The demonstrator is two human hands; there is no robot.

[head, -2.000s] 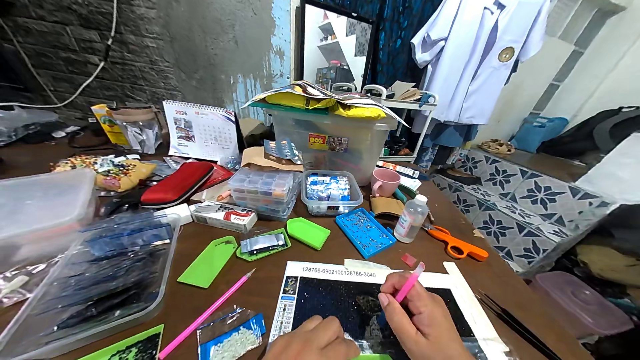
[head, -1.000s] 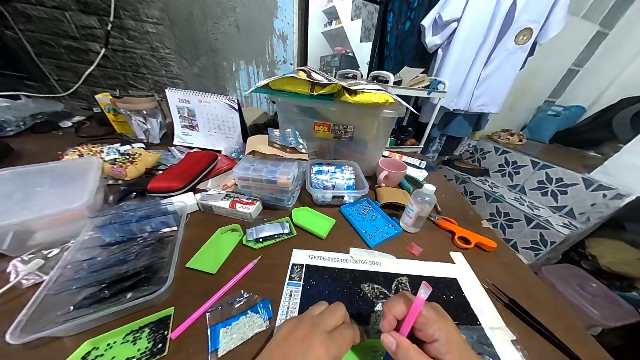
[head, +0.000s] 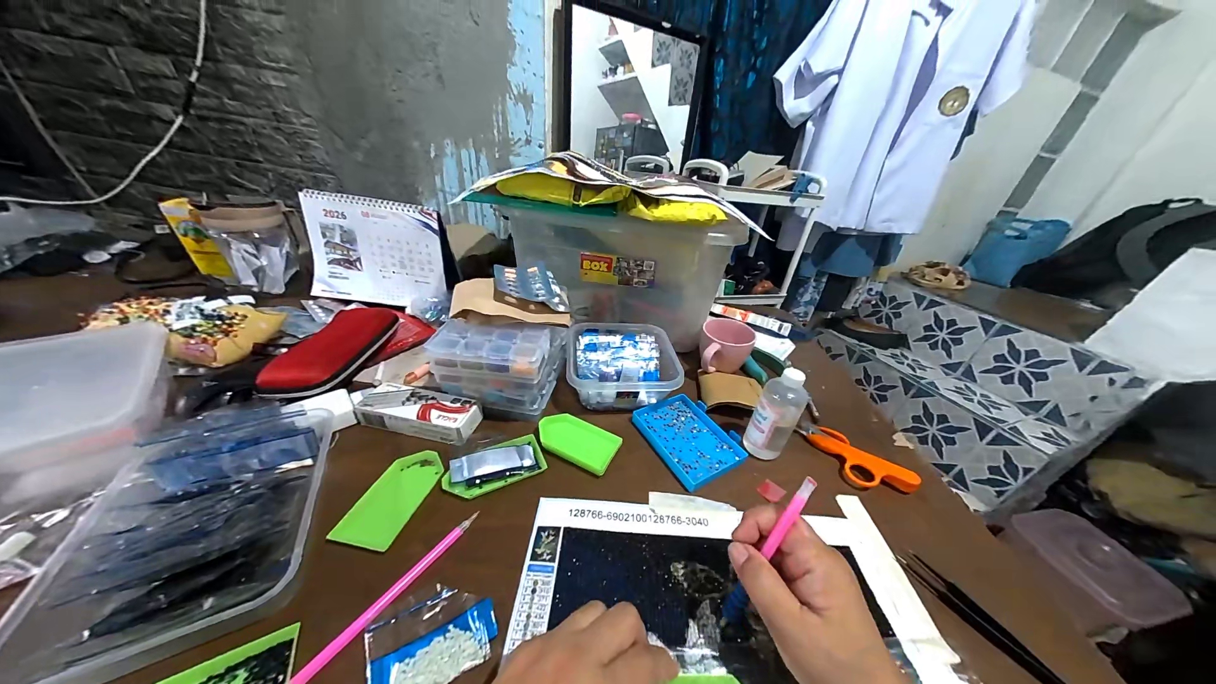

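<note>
My right hand (head: 807, 594) grips a pink diamond-painting pen (head: 788, 521), its pink end up and a blue part pointing down at the dark canvas (head: 627, 579). The canvas has a white border with a symbol legend. On its lower part rests my left hand (head: 589, 651), fingers curled; whether it holds something is hidden. A green tray (head: 705, 678) shows at the bottom edge between both hands. Left of the canvas lie a bag of pale beads (head: 437, 651) and a second pink pen (head: 389, 594).
Farther back are green trays (head: 389, 501), a blue tray of beads (head: 689, 442), a clear bottle (head: 774, 415), orange-handled scissors (head: 864, 463) and a pink mug (head: 727, 344). Black tweezers (head: 978, 613) lie at right. A plastic tub of packets (head: 313, 494) occupies the left.
My right hand and its pen stay over the canvas, with the pen's tilt slightly changed. My left hand remains at the canvas's lower part.
</note>
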